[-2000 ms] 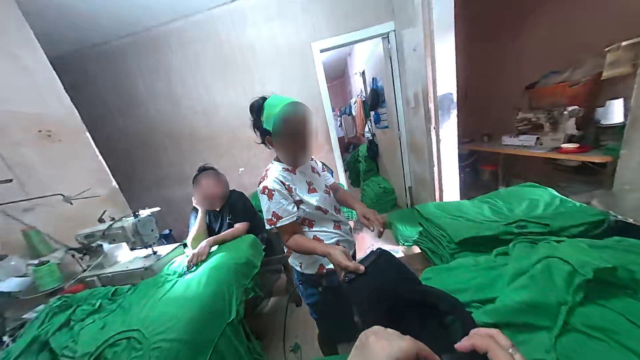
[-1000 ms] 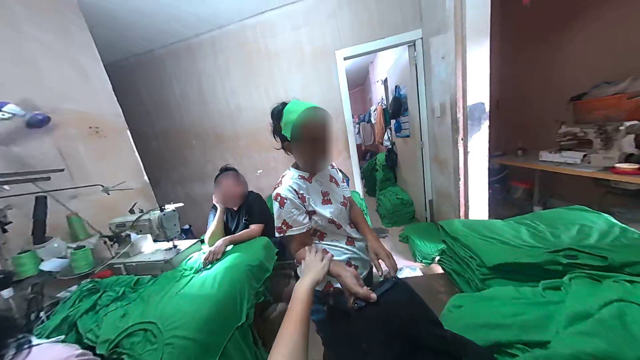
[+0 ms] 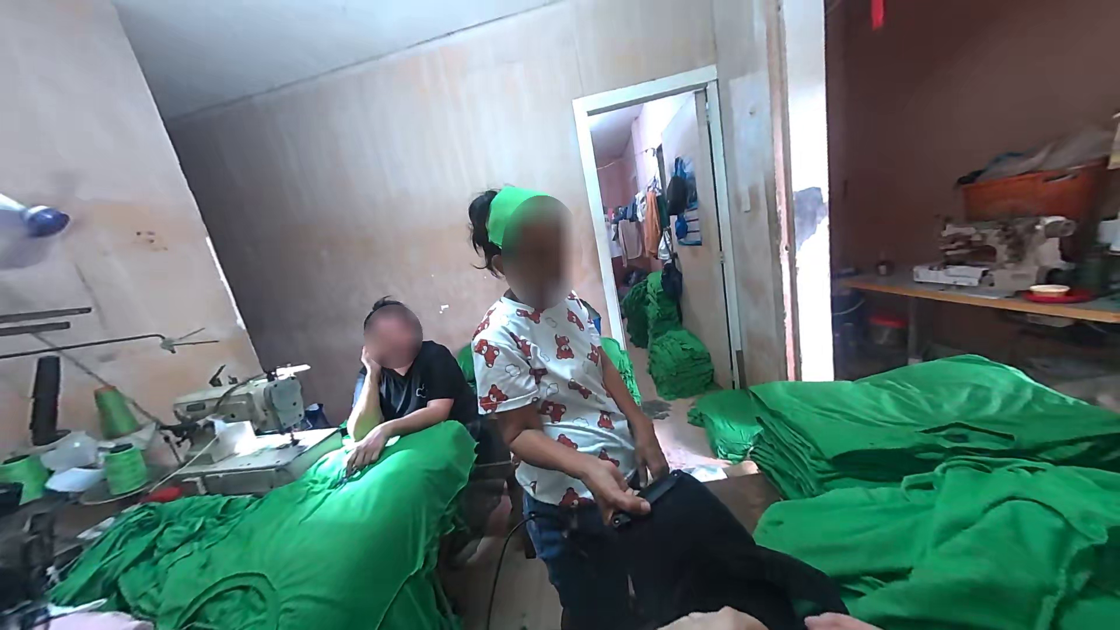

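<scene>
Black cloth spreads at the bottom centre, in front of a standing person in a bear-print shirt and green headband. That person's hand grips a dark handheld object against the top of the cloth; its kind cannot be made out. At the lower edge, my left hand shows only in part, next to the cloth. My right hand also just enters the view, by the cloth's right side. The fingers of both are mostly cut off, so their grip is hidden.
Piled green fabric lies to the right, and more green fabric to the left. A seated person leans on the left pile beside a sewing machine. Another sewing machine stands on a wooden table at the back right.
One second ago one of my hands reached to the standing person's forearm; it has drawn back from there. Both my hands now show only at the lower edge.
</scene>
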